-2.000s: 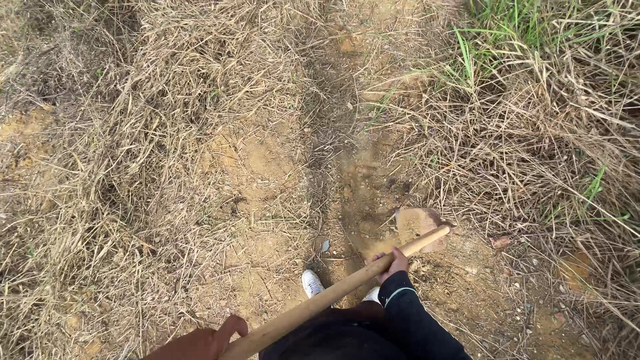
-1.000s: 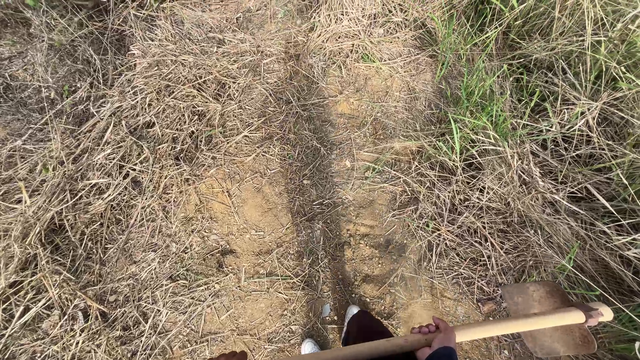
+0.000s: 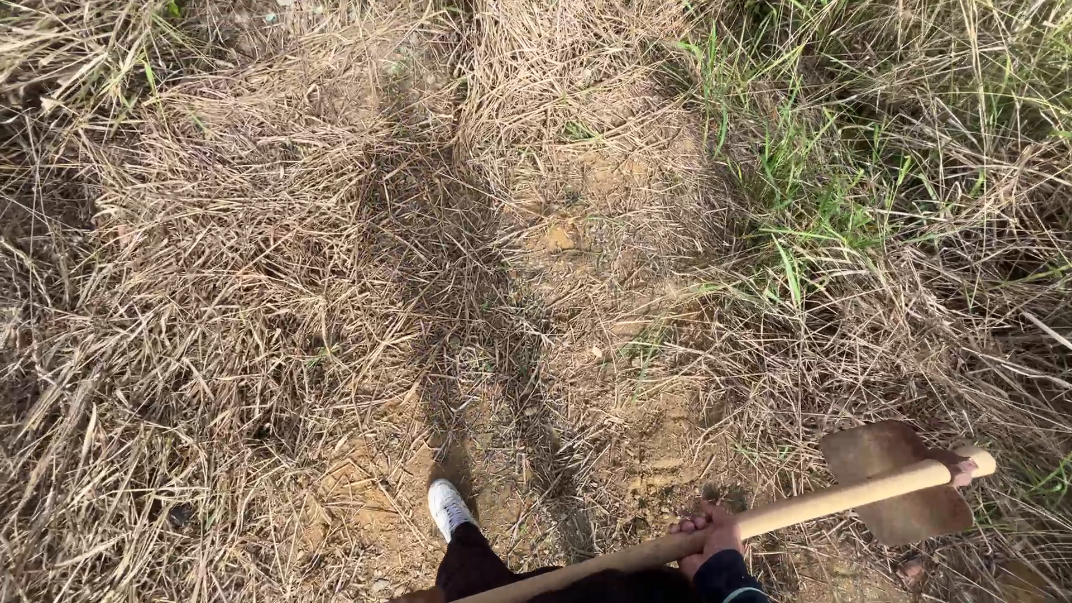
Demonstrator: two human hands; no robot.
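Observation:
My right hand [image 3: 710, 536] is closed around the wooden handle [image 3: 808, 505] of a hoe, near the bottom centre right. The handle slants from the bottom edge up to the right. At its far end sits the rusty, broad metal blade [image 3: 892, 481], above the ground at the lower right. Only a small part of my left hand [image 3: 419, 595] shows at the bottom edge, beside the lower part of the handle; its fingers are mostly cut off by the frame.
Dry cut grass [image 3: 251, 251] lies thick to the left, with taller green and dry grass [image 3: 804, 209] to the right. Bare soil [image 3: 662, 444] shows between them, crossed by a long shadow. My white shoe [image 3: 448, 507] is on the path.
The hoe's blade and my right hand have moved to the right since the first frame. One white shoe now shows instead of two. The view has moved forward along the path.

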